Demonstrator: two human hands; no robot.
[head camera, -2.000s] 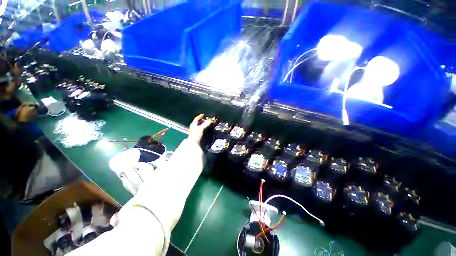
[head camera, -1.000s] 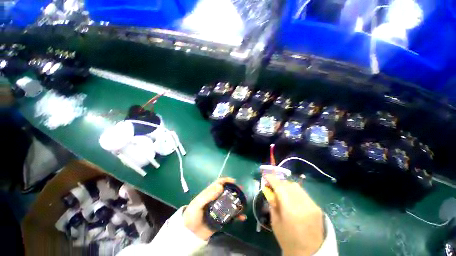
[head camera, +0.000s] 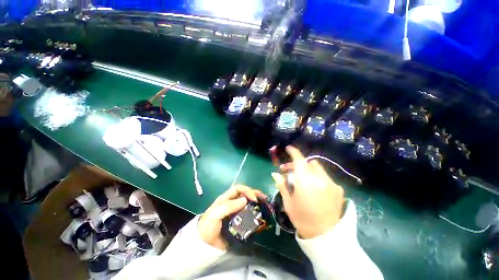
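My left hand (head camera: 227, 216) holds a black round camera head module (head camera: 247, 223) with its circuit board facing up, low in the middle. My right hand (head camera: 312, 197) is just to its right, with thumb and forefinger at the red wires (head camera: 274, 155) above a camera housing. The housing is mostly hidden behind my right hand; a dark edge (head camera: 280, 210) and a thin white cable (head camera: 336, 164) show. Whether the fingertips grip the wires is unclear from the blur.
Rows of black modules (head camera: 316, 127) stand behind the work. A white housing (head camera: 143, 147) with its cable lies left. A carton (head camera: 46, 224) of white and black shells is lower left. Blue bins (head camera: 350, 24) are above. Another person's hand (head camera: 5, 90) is at far left.
My left hand came back from the module rows with one module and now holds it low in front. My right hand came in over the housing and moved up to the red wires.
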